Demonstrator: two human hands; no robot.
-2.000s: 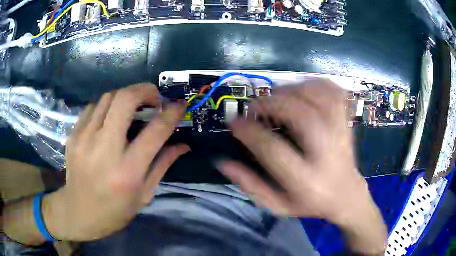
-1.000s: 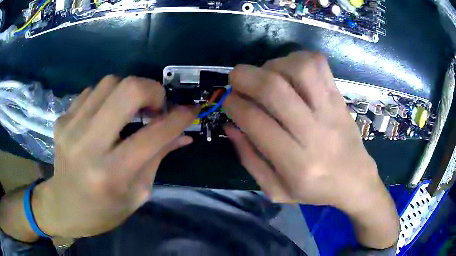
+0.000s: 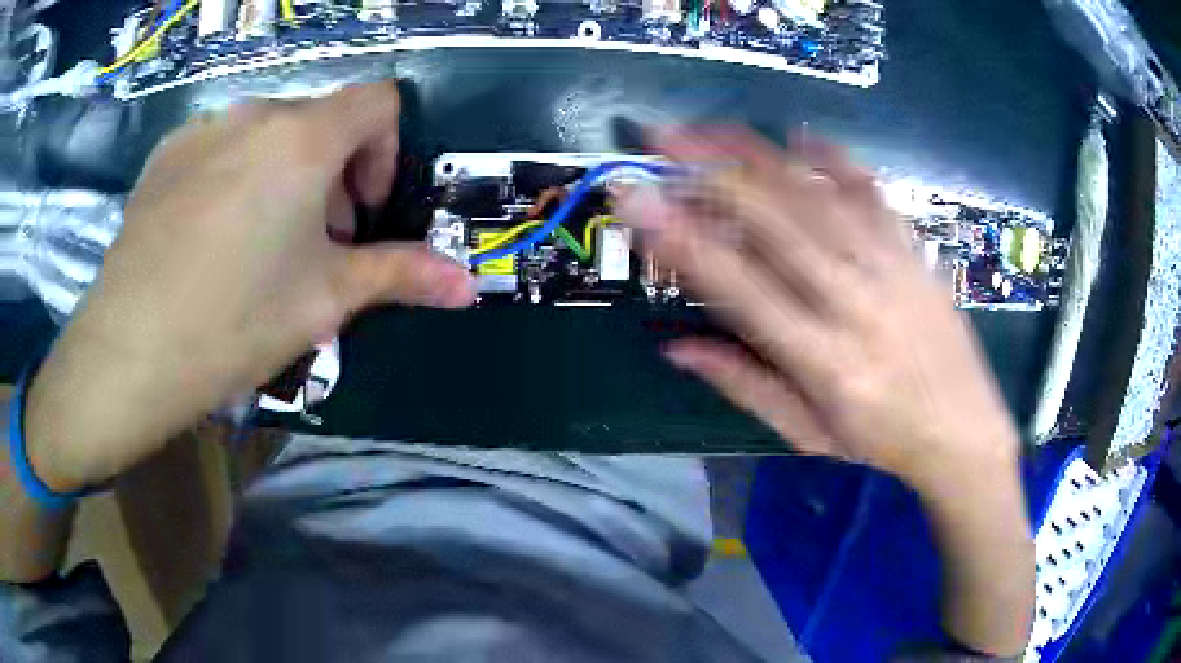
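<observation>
An open power strip housing (image 3: 486, 166) with a dark circuit board (image 3: 563, 282) lies across the mat in front of me. A blue wire (image 3: 566, 214) arches over the board, with a yellow-green wire (image 3: 570, 241) and a short reddish-brown wire (image 3: 549, 200) beside it. My left hand (image 3: 259, 220) is at the housing's left end, thumb at the wire ends near the white cord end (image 3: 447, 236); its fingertips are partly hidden. My right hand (image 3: 829, 285) is blurred over the middle of the strip, fingers spread, and hides part of the board. Whether it touches the blue wire is unclear.
Another open strip (image 3: 518, 49) with wires lies beyond, at the top. Clear plastic with white cord (image 3: 45, 246) is at the left edge. A white piece (image 3: 311, 382) lies below my left hand. A pale strip (image 3: 1075, 285) runs down the right. A blue crate (image 3: 829, 544) is lower right.
My left hand has moved up and its fingers have lifted off the housing's end. My right hand has moved right, uncovering the blue and yellow-green wires.
</observation>
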